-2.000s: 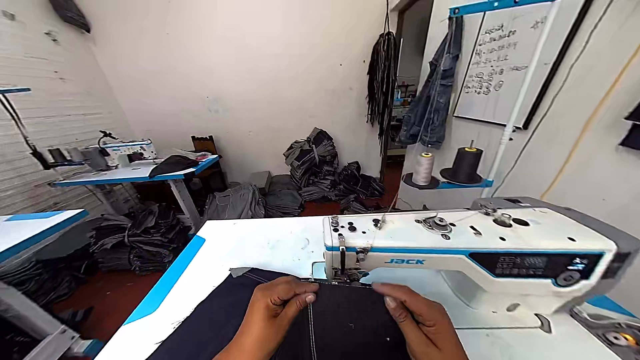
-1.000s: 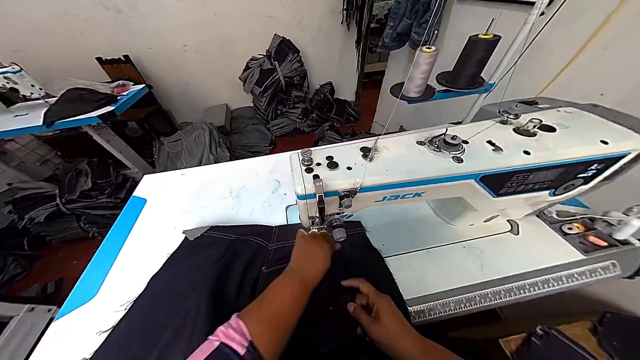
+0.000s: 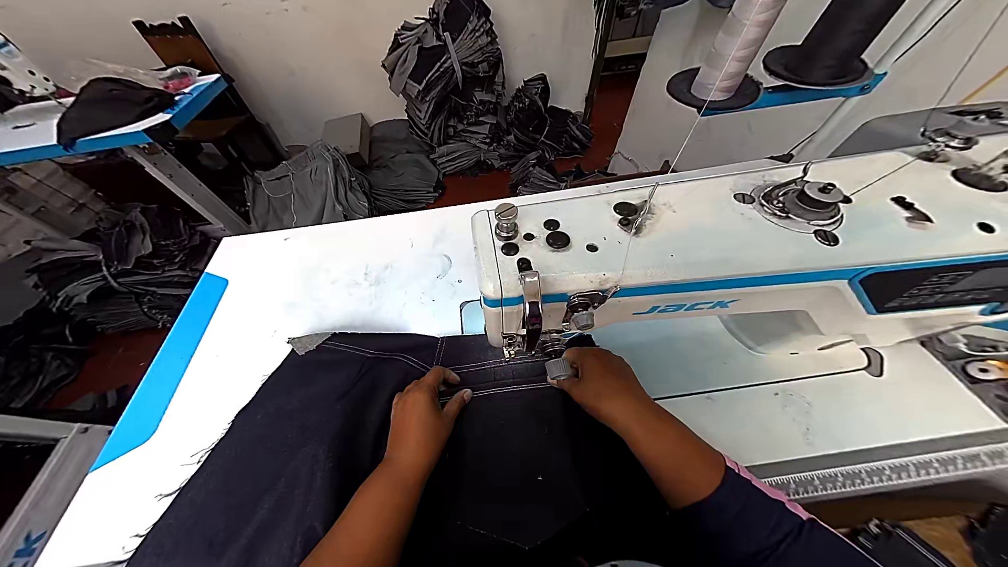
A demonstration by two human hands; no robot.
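Dark denim garment pieces [image 3: 315, 433] with pale double stitching lie on the white table, their upper edge under the head of a Jack sewing machine [image 3: 709, 244]. My left hand [image 3: 425, 405] rests on the denim left of the needle area, its thumb and index finger close together at a stitched seam. My right hand [image 3: 594, 378] is just right of the presser foot area, its fingers at a grey ridged knob [image 3: 561, 369] on the machine head; whether they grip the knob or the cloth beneath cannot be told. The needle tip is hidden.
The white sewing table [image 3: 339, 268] has a blue left edge. Thread cones [image 3: 736, 47] stand behind the machine. A ruler strip [image 3: 890, 472] runs along the front edge at right. Heaps of denim [image 3: 449, 79] lie on the floor beyond, and a second table [image 3: 87, 138] stands at far left.
My left hand has moved from the needle area to the left on the denim. My right hand has moved up to the machine head. The view has tilted down and closer.
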